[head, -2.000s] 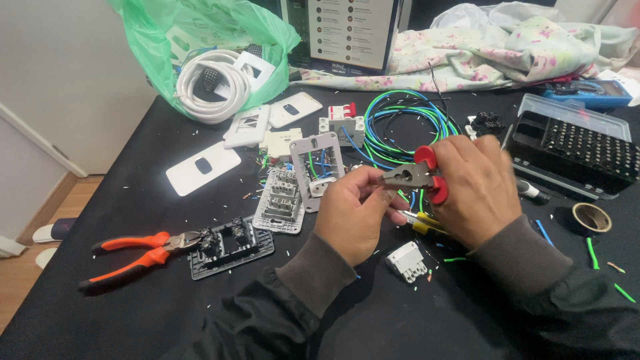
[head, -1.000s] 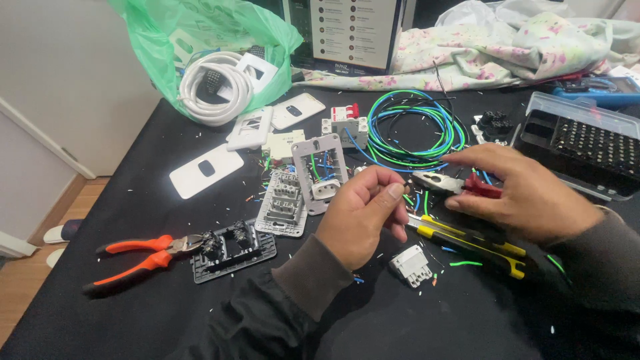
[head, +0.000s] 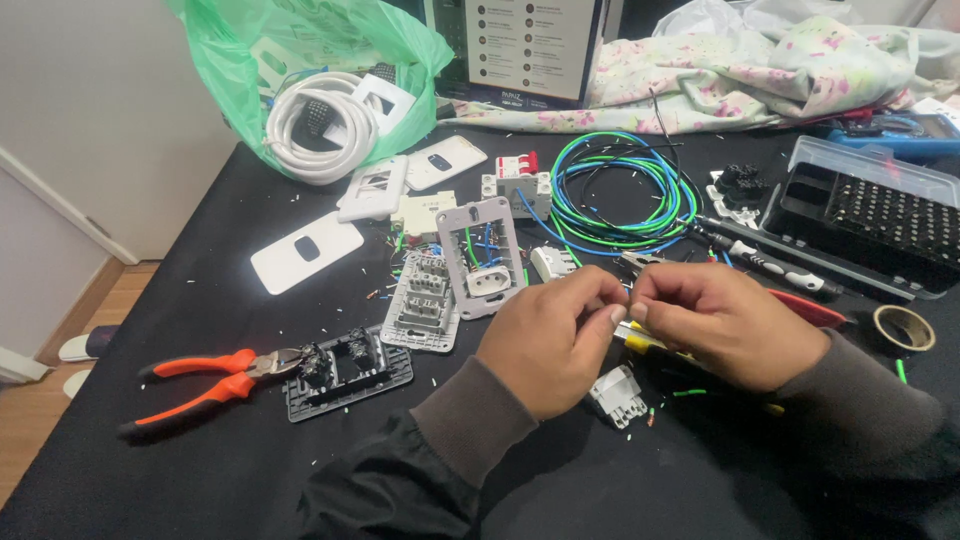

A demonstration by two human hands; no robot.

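Note:
My left hand [head: 559, 337] and my right hand [head: 720, 322] meet at the fingertips above the black cloth, thumbs and index fingers pinched. Whatever is between the fingers is too small or hidden to tell. Under my right hand lie a yellow utility knife [head: 637, 341] and red-handled pliers, whose metal jaws [head: 637, 259] and one red handle [head: 806, 307] show. A white switch or socket module [head: 619, 396] rests just below my hands. To the left of my left hand, a grey mounting frame holding a white socket [head: 487, 282] leans on a second grey frame with modules [head: 427, 300].
Orange-handled pliers [head: 202, 382] touch a black socket frame [head: 349, 375] at left. Behind are a circuit breaker [head: 517, 184], coiled wires [head: 622, 191], white cover plates [head: 307, 251] and a green bag [head: 315, 45]. To the right are a bit case [head: 870, 217], a screwdriver [head: 780, 270] and a tape roll [head: 904, 328].
My right hand has let go of the red-handled pliers, which now lie on the cloth beneath it. Its fingertips have come in to meet those of my left hand.

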